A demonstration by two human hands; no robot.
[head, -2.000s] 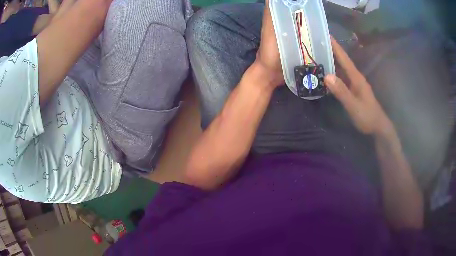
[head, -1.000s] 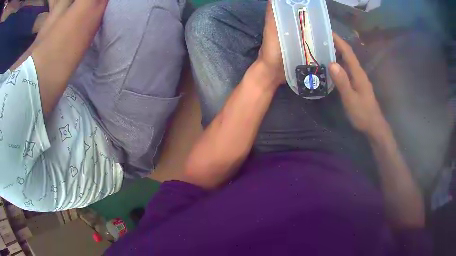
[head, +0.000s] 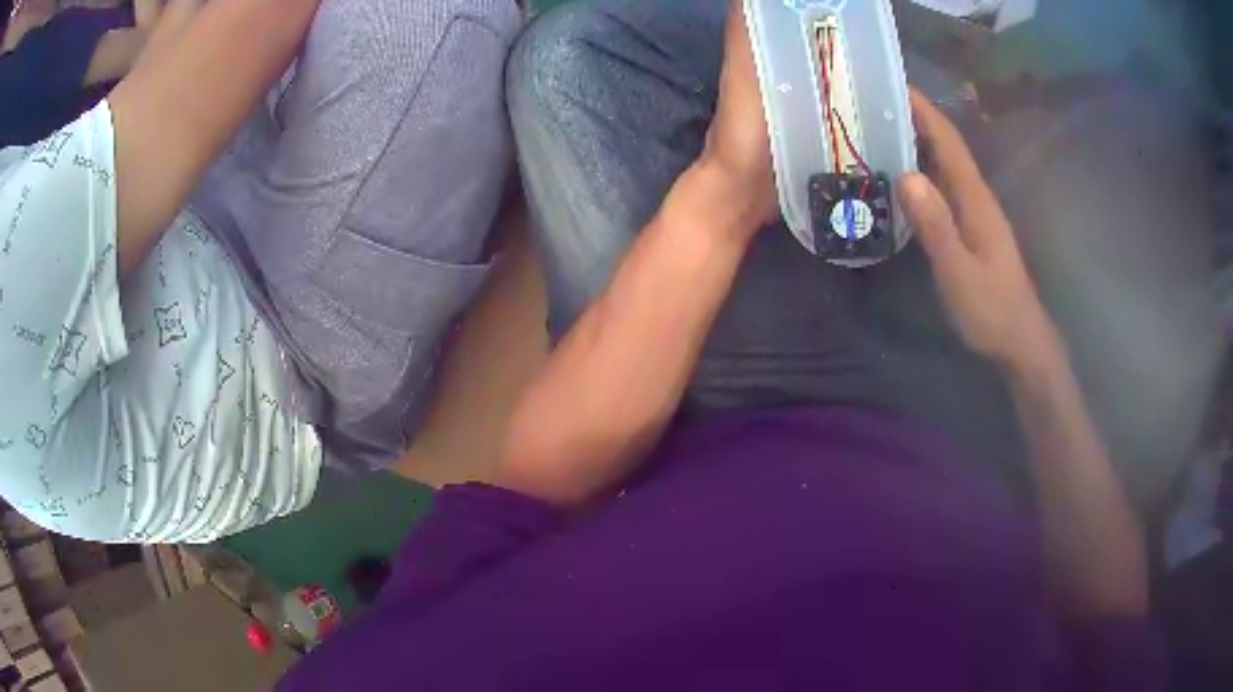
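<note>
A translucent housing [head: 798, 129] with a rounded near end stands out over my lap, its far end cut off by the top edge. A small black cooling fan [head: 852, 216] with a blue-and-white hub label sits inside the near end. Thin red and black fan lead wires [head: 830, 102] run along a pale strip in the middle. My left hand [head: 744, 135] holds the housing's left side, its fingers hidden behind it. My right hand [head: 963, 243] is at the right side, thumb and fingers at the wall near the fan; its grip is partly hidden.
A person in a pale patterned shirt [head: 162, 365] and grey trousers sits close on my left. Cardboard [head: 473, 365] lies between us. A clear bottle [head: 308, 615] with a red cap, a brown box [head: 176, 649] and small boxes are at lower left. White material [head: 967, 7] shows at the top right.
The housing has shifted slightly to the right with my hands. The wires lie a little differently near the fan. The neighbour's arm and leg have moved slightly.
</note>
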